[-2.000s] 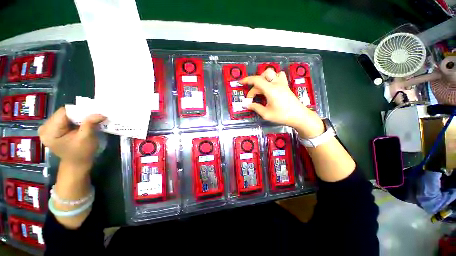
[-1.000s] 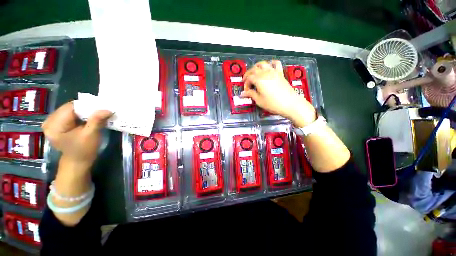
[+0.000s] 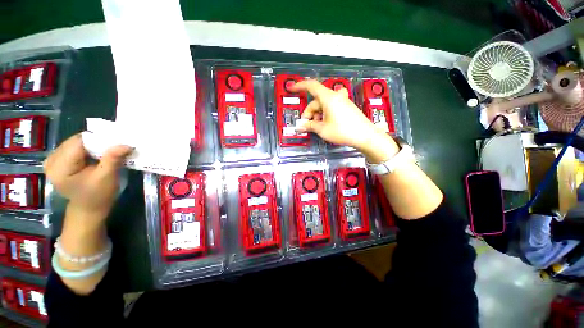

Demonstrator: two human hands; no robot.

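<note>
My left hand [image 3: 86,170] pinches a long white label sheet [image 3: 154,83] that hangs over the left end of a clear blister tray [image 3: 221,168] and hides part of a red device. My right hand [image 3: 333,122] is over a red device [image 3: 291,106] in the tray's back row. A small white label [image 3: 302,125] is at its thumb and fingertip, at the device's lower part; whether it touches the device I cannot tell. Other red devices, such as one at the front left [image 3: 182,214], lie in the pockets.
A second tray with red devices [image 3: 27,134] is at the left. A green conveyor belt [image 3: 320,22] with a pale rail [image 3: 256,40] runs behind. At the right are a pink-edged smartphone [image 3: 485,202], a white fan [image 3: 501,69], a pink fan [image 3: 567,106] and part of a person's sleeve [image 3: 544,240].
The view has shifted slightly. My right hand has stayed at the same device, its fingers now spread more, with the white label showing at the fingertips. My left hand still holds the sheet.
</note>
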